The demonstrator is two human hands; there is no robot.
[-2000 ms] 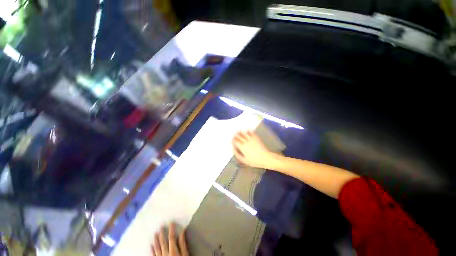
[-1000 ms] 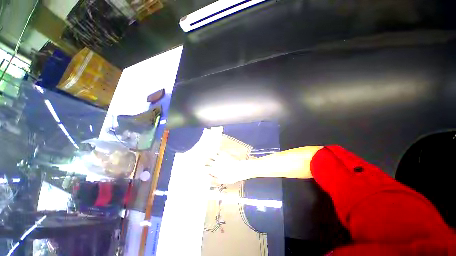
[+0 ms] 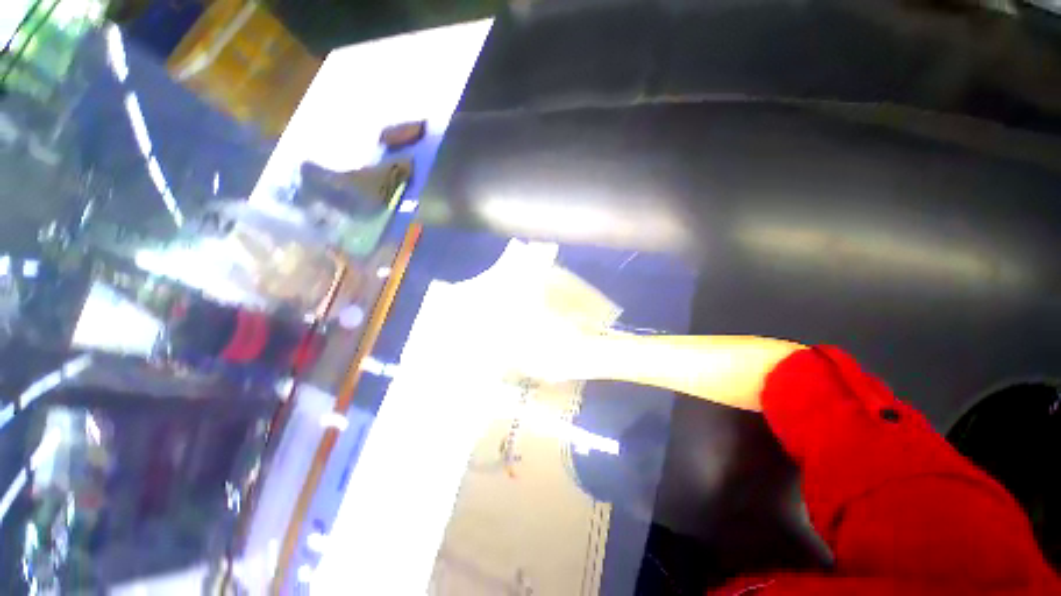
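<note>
A khaki fabric panel [image 3: 512, 530] lies on the blue-tinted clear sewing template [image 3: 640, 466]. A bright white backing piece [image 3: 401, 466] lies along the panel's left side. My right hand [image 3: 533, 349] reaches in from the right in a red sleeve and is over the upper part of the two pieces. Glare washes out its fingers, so I cannot tell their pose or whether they hold anything. My left hand is not in view.
An orange-brown hinge strip [image 3: 349, 408] runs along the template's left side. Beyond it the raised clear cover [image 3: 128, 221] shows reflections. A white side table [image 3: 372, 87] bears dark cloth scraps [image 3: 349, 184] and a small brown object [image 3: 403, 134]. A black table [image 3: 814, 175] spreads right.
The view has swung and shifted. The left hand, seen at the bottom two seconds ago, is out of view. The right hand stays over the upper pieces, now lost in glare.
</note>
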